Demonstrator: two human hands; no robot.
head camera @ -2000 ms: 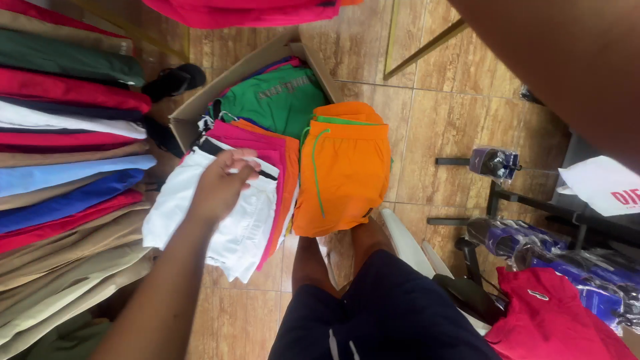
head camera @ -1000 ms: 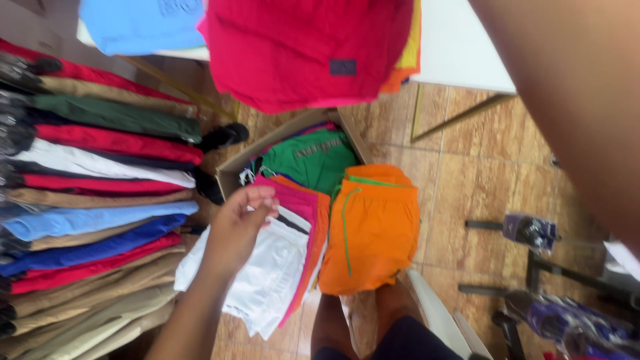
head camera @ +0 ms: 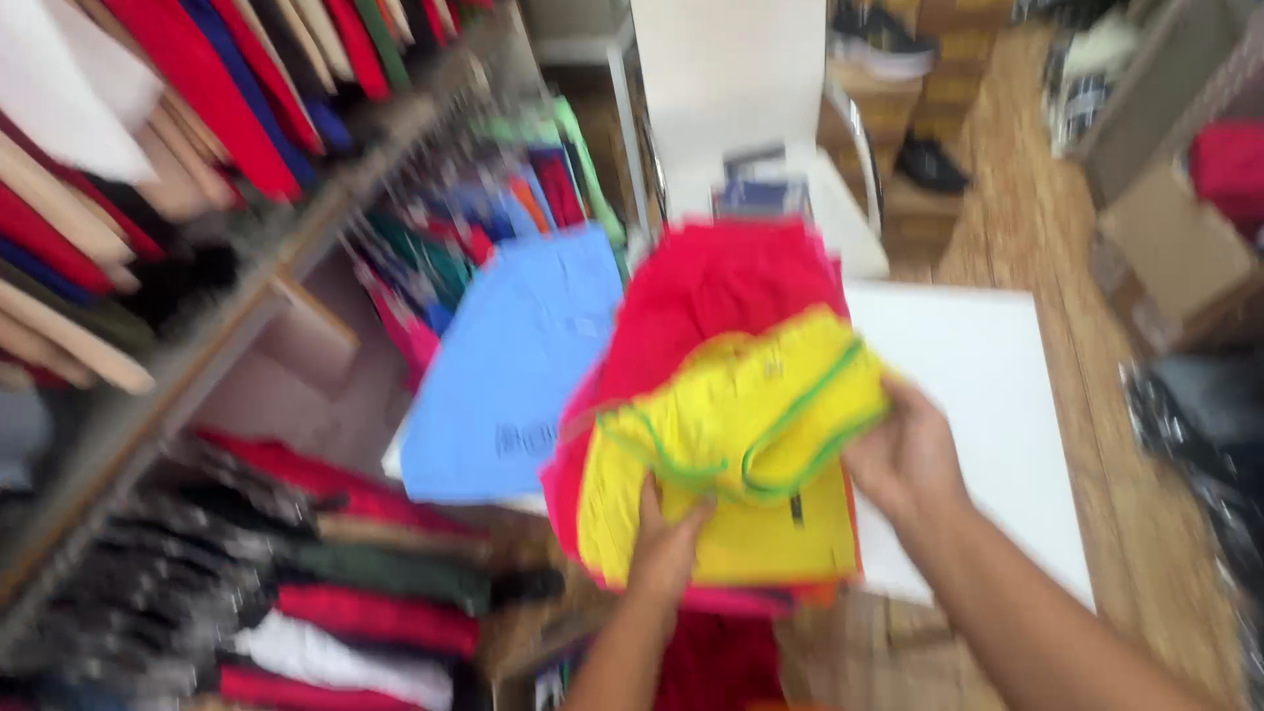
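Observation:
Yellow shorts with a green drawstring [head camera: 711, 538] lie over red shorts [head camera: 731, 276] on a stack of clothes at the table's edge. My right hand [head camera: 904, 444] grips the yellow shorts at their right side, where the cloth is lifted and folded over. Against the lower middle of the same shorts is my left hand [head camera: 667, 538], thumb and fingers spread; whether it pinches any cloth cannot be told. Light blue shorts [head camera: 513, 375] lie just left of the stack. The view is blurred.
The white table [head camera: 978, 425] extends to the right under the stack. A white chair [head camera: 736, 109] with small packets on its seat stands beyond. Racks of hanging garments [head camera: 365, 602] line the left. A cardboard box [head camera: 1175, 237] and dark shoes [head camera: 928, 163] are farther off.
The view has swung up from the floor box to the table. My left hand has left the white shorts; my right hand has come into view, holding yellow shorts.

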